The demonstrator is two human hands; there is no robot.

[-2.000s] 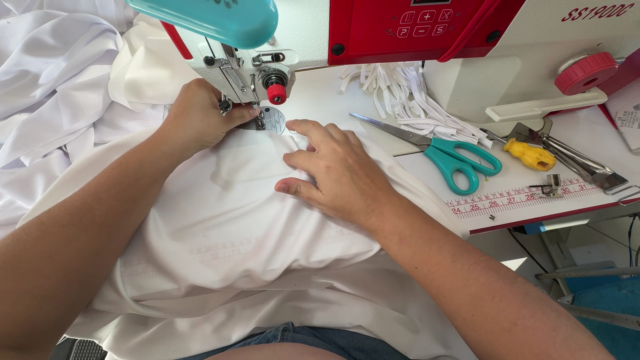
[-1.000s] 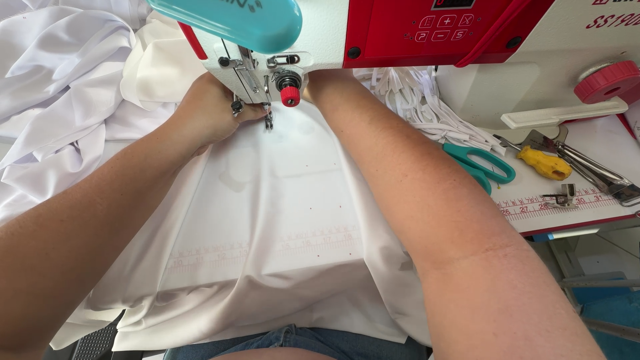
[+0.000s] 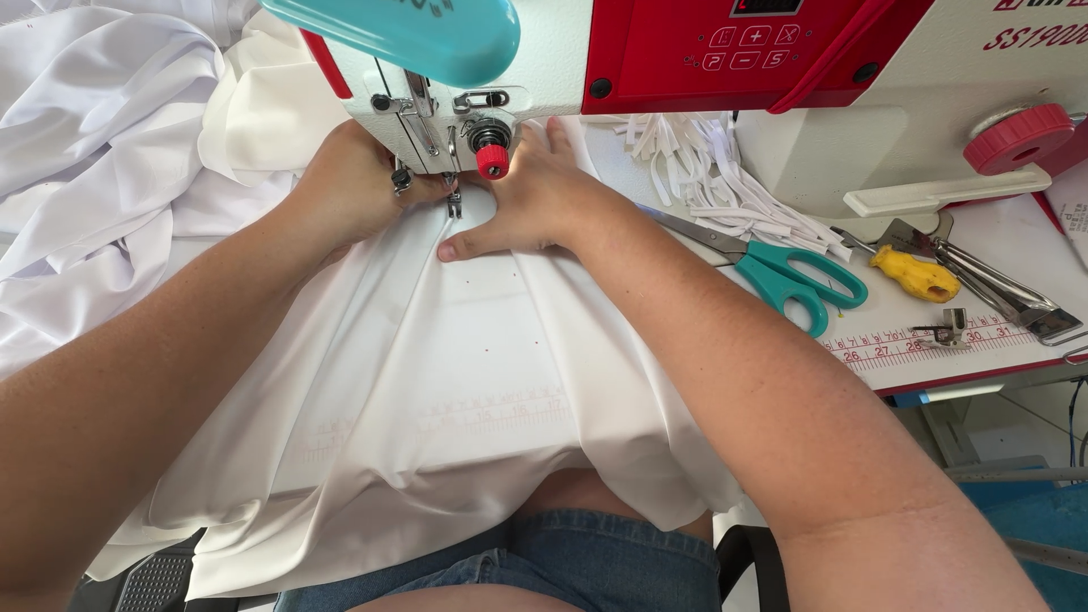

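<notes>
White fabric (image 3: 476,340) lies under the presser foot (image 3: 455,202) of a red and white sewing machine (image 3: 544,85) and hangs over the table's front edge. Left of the needle area, my left hand (image 3: 357,183) has its thumb and finger close to the foot, partly behind the machine head; whether it pinches the cloth is not clear. My right hand (image 3: 535,200) lies spread on the fabric to the right of the foot, with its thumb pointing left and its fingertips partly beyond the machine head. Folds run from the foot toward my lap.
Teal-handled scissors (image 3: 799,280), a yellow-handled screwdriver (image 3: 914,274), metal tools (image 3: 1003,285) and a spare presser foot (image 3: 948,330) lie at the right, near the table's printed ruler (image 3: 884,350). White strips (image 3: 714,183) lie behind the scissors. More white cloth (image 3: 102,127) is heaped at the left.
My right hand was on the fabric right of the foot, then reached behind the machine head, and is now back beside the foot. The cloth in front has shifted into lengthwise folds.
</notes>
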